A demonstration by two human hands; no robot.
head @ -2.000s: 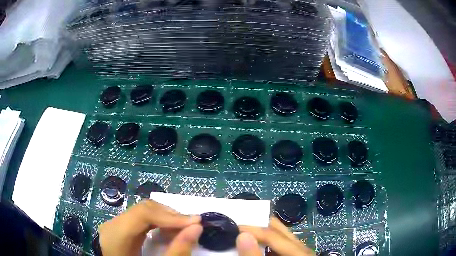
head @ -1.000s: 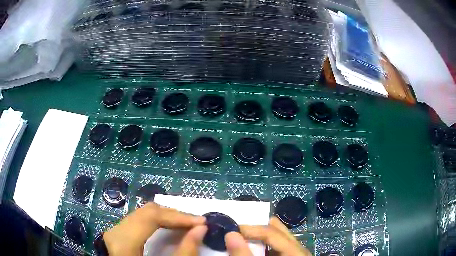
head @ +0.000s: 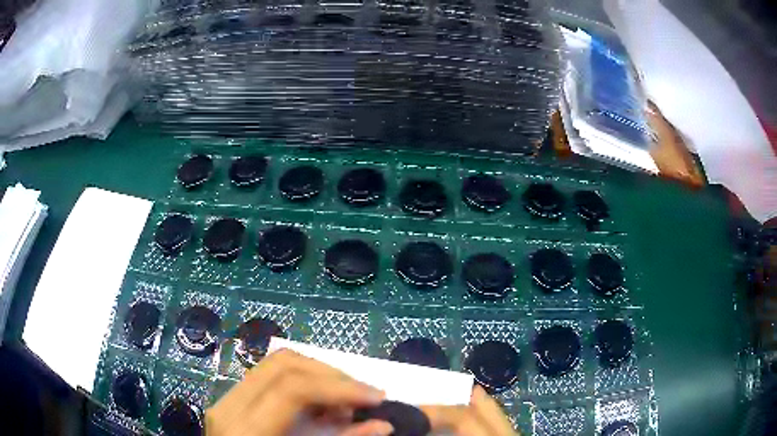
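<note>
My left hand (head: pixel 294 398) is at the bottom centre, its fingers gripping a round black part (head: pixel 399 417) near the bottom edge. My right hand (head: pixel 477 417) is at the part's right side, partly cut off by the bottom edge; its fingertips are mostly hidden. A white sheet (head: pixel 375 372) lies tilted behind the part, between the hands. The clear blister tray (head: pixel 341 326) lies flat under them, with black discs in most pockets; one pocket behind the sheet holds no disc.
A spare white sheet (head: pixel 83 281) lies left of the tray, with more sheets (head: pixel 17 238) at the far left. Stacked blister trays (head: pixel 341 94) stand behind. A translucent white pile (head: pixel 64 94) is back left. Papers with a blue-covered pack (head: pixel 615 94) lie back right on brown board (head: pixel 682 153).
My hands and the black part have moved slightly down and right. The white sheet's right end has dropped, so it is more tilted. The view has shifted slightly.
</note>
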